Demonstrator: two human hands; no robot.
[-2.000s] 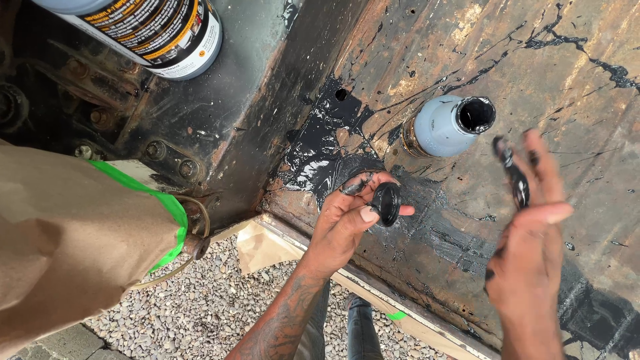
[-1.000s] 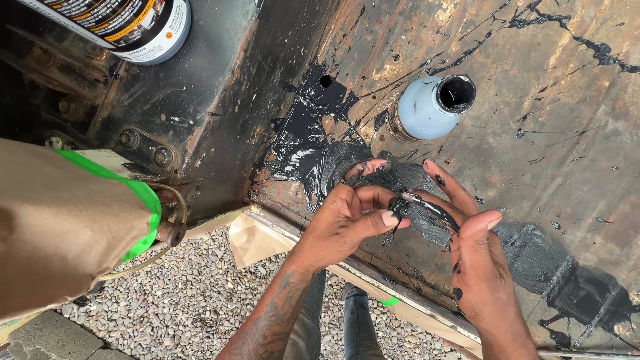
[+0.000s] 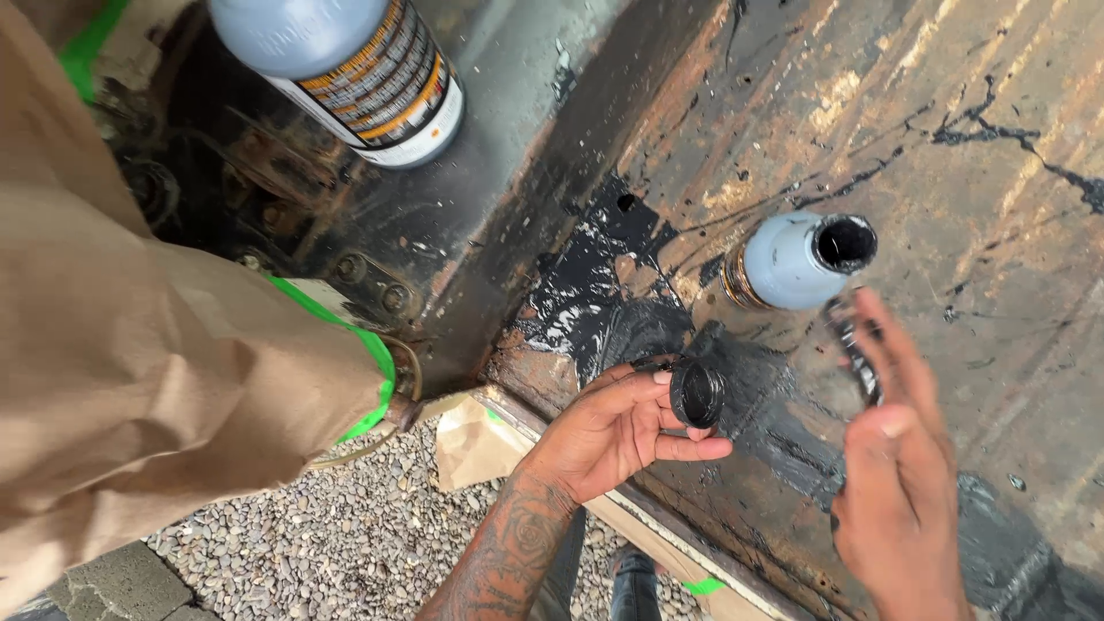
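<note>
My left hand [image 3: 625,423] holds a round black screw cap [image 3: 697,393] between thumb and fingers, its hollow side facing up. At the right, my blurred right hand [image 3: 897,457] is raised; thick black coating covers its index finger [image 3: 854,349], and whether it grips anything is unclear. Just above and left of that finger stands an uncapped bluish plastic bottle [image 3: 789,259], its mouth rimmed with black. Wet black coating [image 3: 595,285] lies smeared on the rusty metal panel [image 3: 940,259] above my left hand, and a duller black band runs to the lower right.
A second bluish bottle [image 3: 336,78] with a printed label stands at the upper left on a metal ledge. Brown masking paper [image 3: 172,371] edged with green tape hangs at the left. A metal lip [image 3: 517,414] borders the panel above gravel [image 3: 345,526].
My hands were together at the cap a second ago; now the right has moved away to the right, near the uncapped bottle. The left still has the cap.
</note>
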